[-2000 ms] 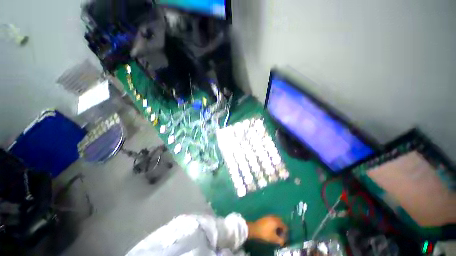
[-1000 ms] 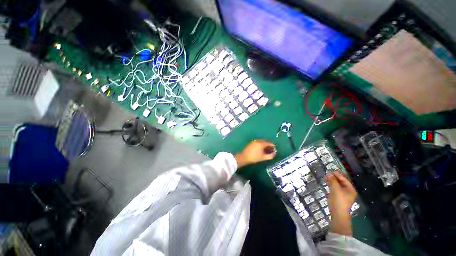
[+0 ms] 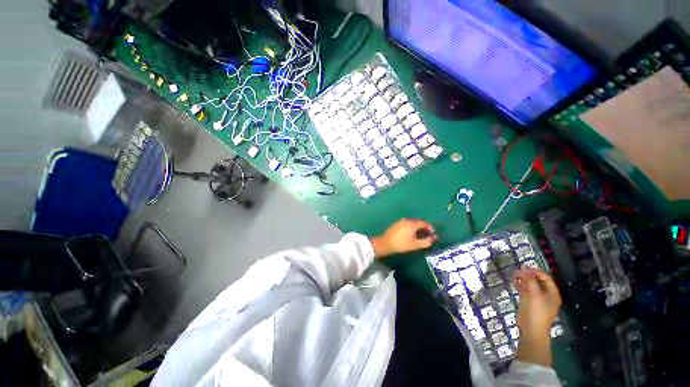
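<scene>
A clear blister tray point(image 3: 458, 291) with rows of small modules lies in front of me at the lower right. My right hand point(image 3: 537, 298) is over its right part, fingertips bent together at the pockets; whether they grip a module cannot be told. My left hand point(image 3: 406, 236) is curled over the green mat just beyond the tray's upper left corner, with something small and dark at its fingers, too blurred to name. A second tray point(image 3: 376, 130) full of white modules lies farther up the bench.
White cables point(image 3: 284, 102) tangle left of the far tray, their ends along the bench edge. A monitor point(image 3: 492, 53) stands behind. Red wires point(image 3: 539, 164) lie below it. Clear-plated test fixtures point(image 3: 607, 261) stand right of the near tray. A chair point(image 3: 83, 193) is at the left.
The view has swung from two seconds ago, bringing the near tray and my right hand into view. Over the last second, both hands stay in nearly the same places relative to the tray.
</scene>
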